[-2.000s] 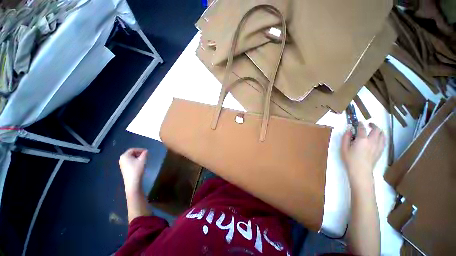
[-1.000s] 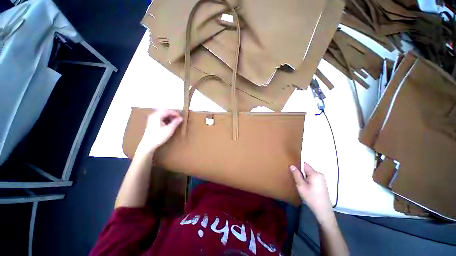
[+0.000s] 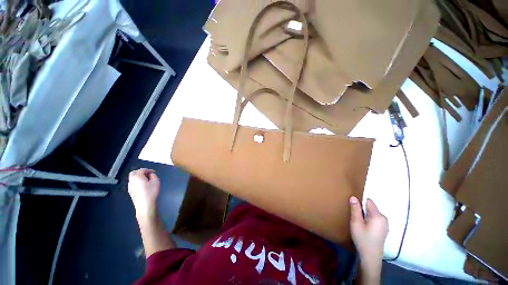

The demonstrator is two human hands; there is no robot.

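Note:
A brown bag body panel (image 3: 312,172) lies flat at the table's near edge, its lower part hanging towards my body. Two narrow handle ends (image 3: 287,146) lie on its upper part, and the handle loops up over other panels. A small white plate (image 3: 258,138) sits between the ends. My right hand (image 3: 370,222) pinches the panel's right edge near its lower corner. My left hand (image 3: 143,186) is off the panel, to its left, fingers curled; nothing shows in it. The thread snips (image 3: 396,123) lie on the table beyond the panel's right corner, with a black cord (image 3: 408,183) trailing nearer.
A stack of brown panels (image 3: 356,50) lies beyond the work. More panels (image 3: 490,178) lie at the right. Loose strap strips (image 3: 451,78) are at the far right. A metal-framed cart (image 3: 145,122) with pale cloth stands at the left.
My left hand has left the panel's top edge by the left handle end and moved out to the left. My right hand still holds the right edge. The view has shifted.

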